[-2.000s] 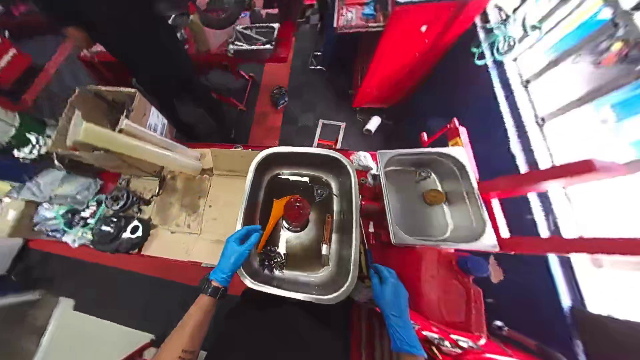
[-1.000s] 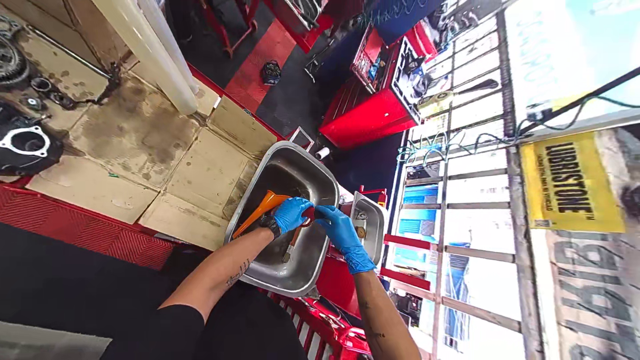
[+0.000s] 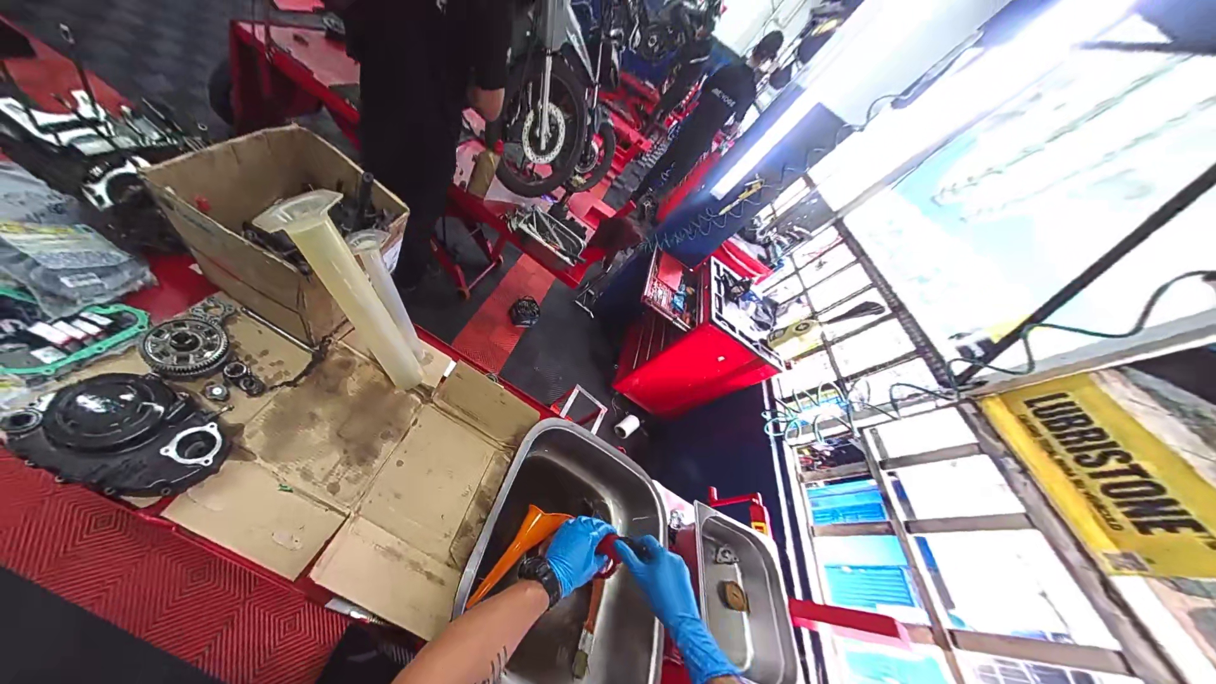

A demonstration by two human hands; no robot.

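Observation:
Both hands wear blue gloves and meet above a large metal basin (image 3: 646, 503). My left hand (image 3: 577, 553) grips a red part (image 3: 606, 551), mostly covered by the fingers. My right hand (image 3: 655, 577) has its fingertips against the same red part from the other side; whether they close on it is hard to see. An orange plastic funnel-like piece (image 3: 524, 543) leans in the basin, left of my left hand. A brush with an orange handle (image 3: 589, 622) lies in the basin below the hands.
A smaller metal basin (image 3: 708, 532) with a brown round piece (image 3: 733, 596) stands to the right. Flattened cardboard (image 3: 432, 475), a black engine cover (image 3: 104, 427) and a gear (image 3: 183, 346) are left. A cardboard box (image 3: 228, 190) holds parts. People stand by motorcycles beyond.
My hands, apart at the basin's two sides two seconds ago, have come together over it. The red part, in the basin then, is now up between them. The view has swung strongly.

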